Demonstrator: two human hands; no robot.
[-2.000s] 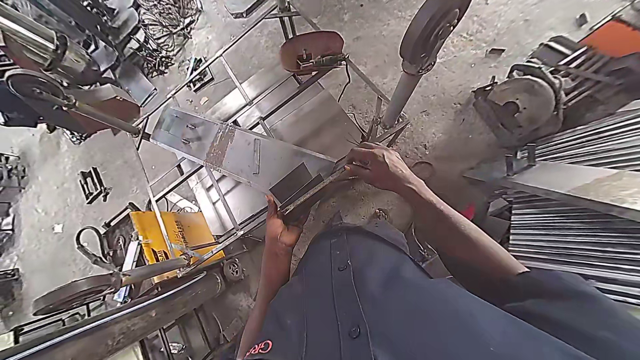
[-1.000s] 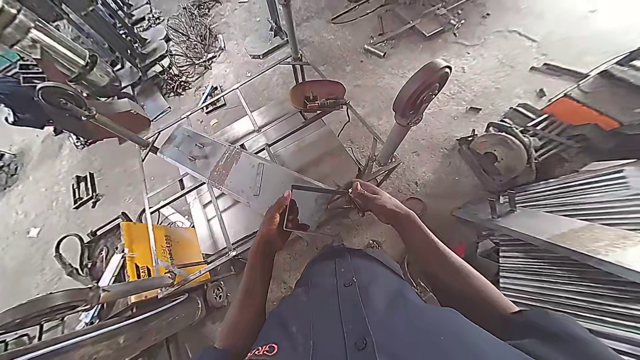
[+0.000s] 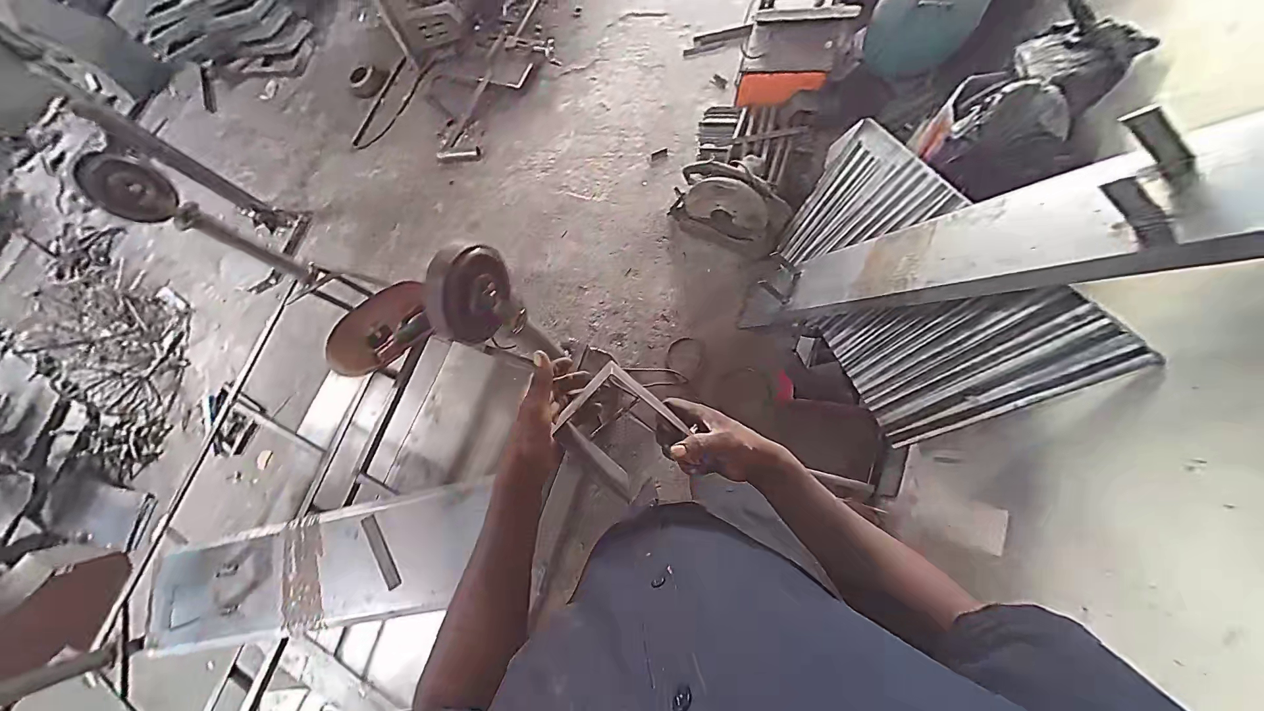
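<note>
Between my two hands, just in front of my shirt, is a small angled metal frame (image 3: 647, 397) with its corner pointing away from me. My left hand (image 3: 545, 410) holds its left side, fingers partly spread. My right hand (image 3: 703, 441) grips the end of its right side. A metal cart frame with wheels lies to the left, and one of its caster wheels (image 3: 469, 294) stands just beyond my left hand. A long flat metal plate (image 3: 434, 538) rests across the cart frame, partly hidden behind my left forearm.
At the right, a long metal beam (image 3: 948, 252) lies over a stack of ribbed metal bars (image 3: 997, 355). A cut-off saw (image 3: 729, 207) sits on the floor ahead. Tangled scrap metal (image 3: 109, 346) lies at the far left, and a teal container (image 3: 923, 35) stands at the far right.
The view has swung far to the right, bringing the beam and bar stack closer to the middle. My hands still hold the angled metal frame, which has turned so its corner points away from me.
</note>
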